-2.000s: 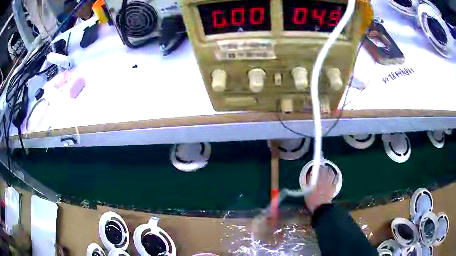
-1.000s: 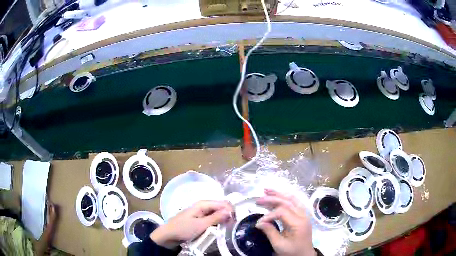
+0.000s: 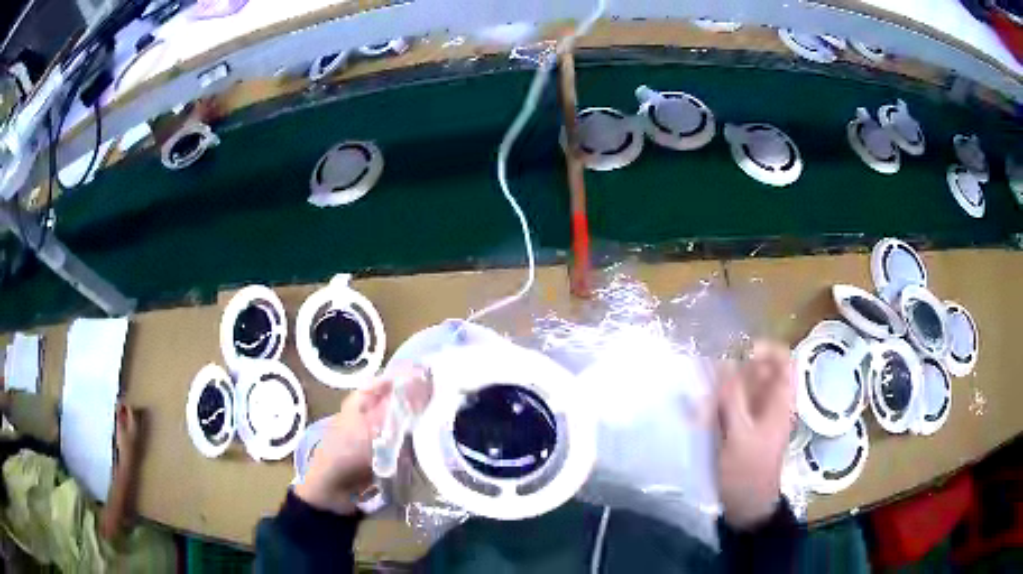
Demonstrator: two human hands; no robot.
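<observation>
A round fixture [image 3: 574, 420] with a wide white ring and glossy black centre is held up in front of me, black side showing. My left hand [image 3: 350, 446] grips it at its left edge, with a small pale translucent piece at the fingers. My right hand [image 3: 754, 432] is blurred, apart from the fixture, at the right edge of a shiny clear plastic heap [image 3: 656, 420]; whether it holds film cannot be told. A white cable [image 3: 518, 213] hangs down to the fixture's upper edge, over a white tub [image 3: 432, 345] partly hidden behind.
Overlapping fixtures lie in a cluster at right [image 3: 830, 387] and another at left [image 3: 272, 409]. More discs lie on the green belt [image 3: 438, 202], crossed by a brown divider stick with red end [image 3: 579, 230]. At far left are a white sheet [image 3: 92, 392] and another person's hand [image 3: 126, 448].
The fixture is raised and faces me more fully. My right hand has left it and moved right. My left hand has moved left. The view has tilted further down onto the bench.
</observation>
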